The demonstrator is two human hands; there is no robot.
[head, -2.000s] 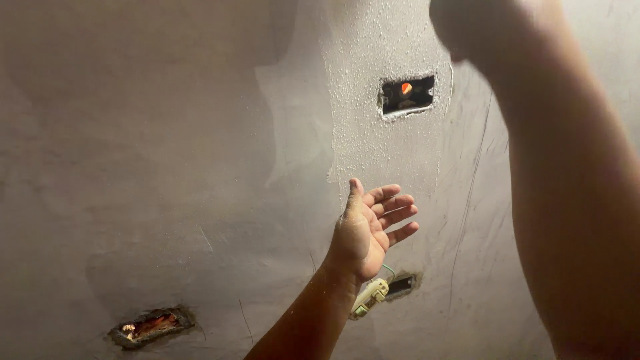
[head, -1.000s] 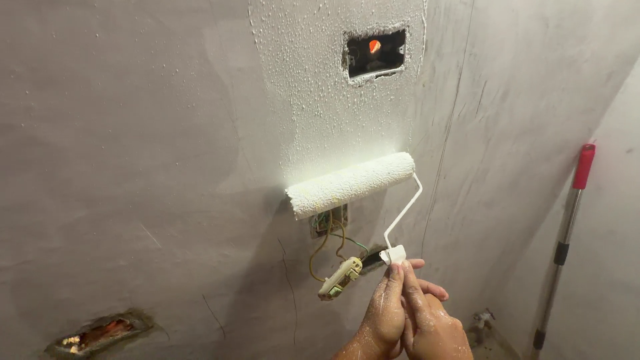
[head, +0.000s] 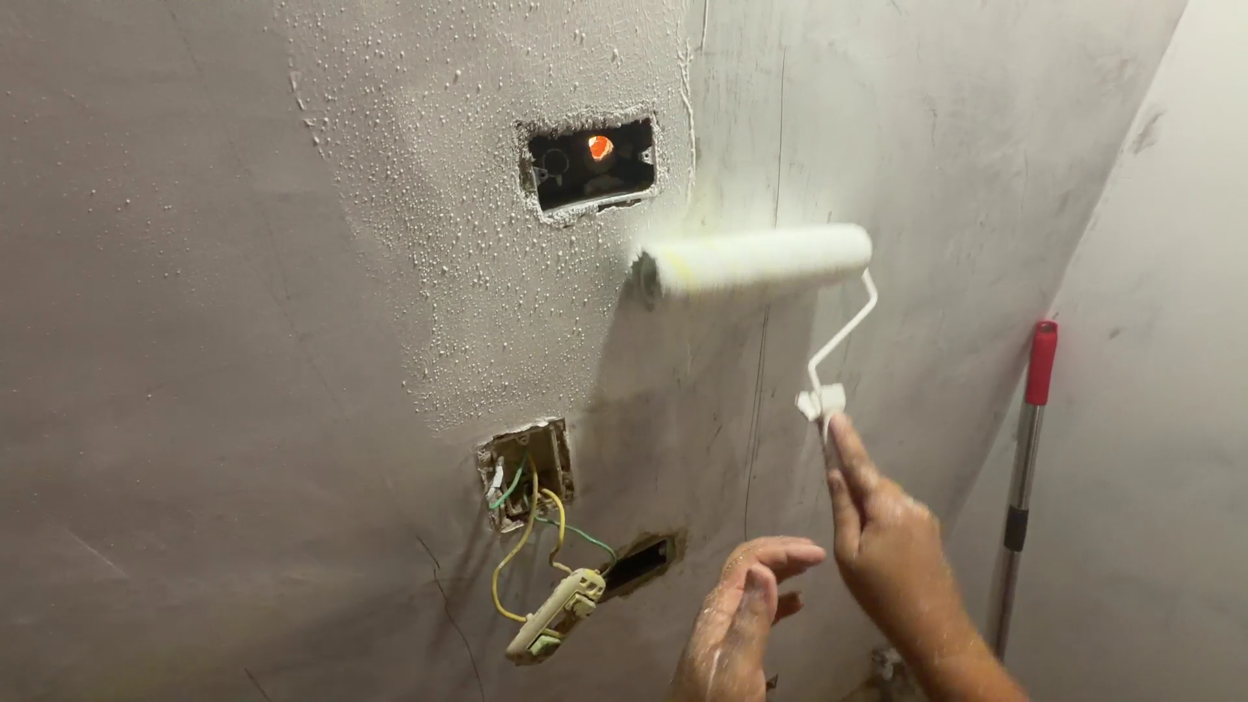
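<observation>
My right hand (head: 892, 531) is closed around the handle of a paint roller, whose white cover (head: 760, 260) lies blurred against the grey wall (head: 721, 390). Wet, stippled paint covers the wall left of the roller, around an upper recessed electrical box (head: 595, 166). Low in the view, my left hand (head: 746, 624) is raised beside my right wrist, its fingers curled and apart, with nothing in it. White specks mark both hands. Further left, a switch or socket plate (head: 556, 619) hangs by yellow and green wires from a lower wall box (head: 526, 473).
A narrow dark wall opening (head: 639, 567) is just right of the hanging plate. A metal extension pole with a red grip (head: 1042, 363) leans at the wall corner on the right. The adjoining wall (head: 1160, 390) is pale and smudged. Cracks run down the grey wall.
One second ago both hands were together at the roller handle, with the cover over the lower box. The roller has moved up and right, and my left hand has come off the handle.
</observation>
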